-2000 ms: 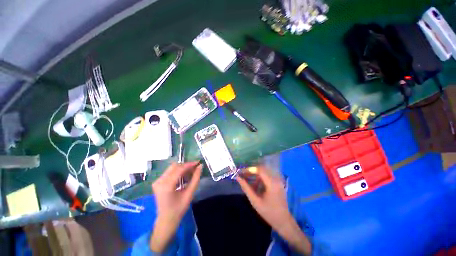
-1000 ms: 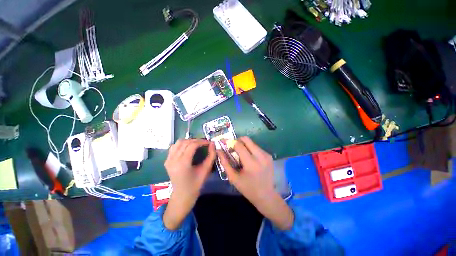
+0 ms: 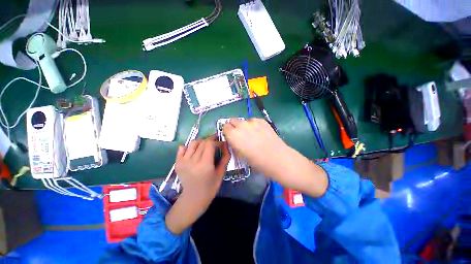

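Note:
An open white housing (image 3: 238, 167) lies at the bench edge in front of me, partly hidden by my hands. My right hand (image 3: 253, 136) is over its upper end, fingertips bent down onto it. My left hand (image 3: 203, 162) is at its left side, fingers together near a dark thing at the fingertips that I cannot make out. Whether either hand grips something is hidden. White leads (image 3: 188, 142) lie left of the housing, partly behind my left hand. A second open housing (image 3: 214, 92) with a green board at its right end lies above.
Closed units (image 3: 164, 116), a yellow tape roll (image 3: 109, 93) and a pale-green handheld device (image 3: 50, 64) are left. A desk fan (image 3: 307, 77), black-and-orange tool (image 3: 343, 121), blue stick (image 3: 313, 126) and orange square (image 3: 258, 86) are right. A red tray (image 3: 124, 225) is below the bench edge.
The view has shifted. My right hand has moved up from the housing's lower end to its upper end. My left hand has stayed beside the housing's left side since coming in close.

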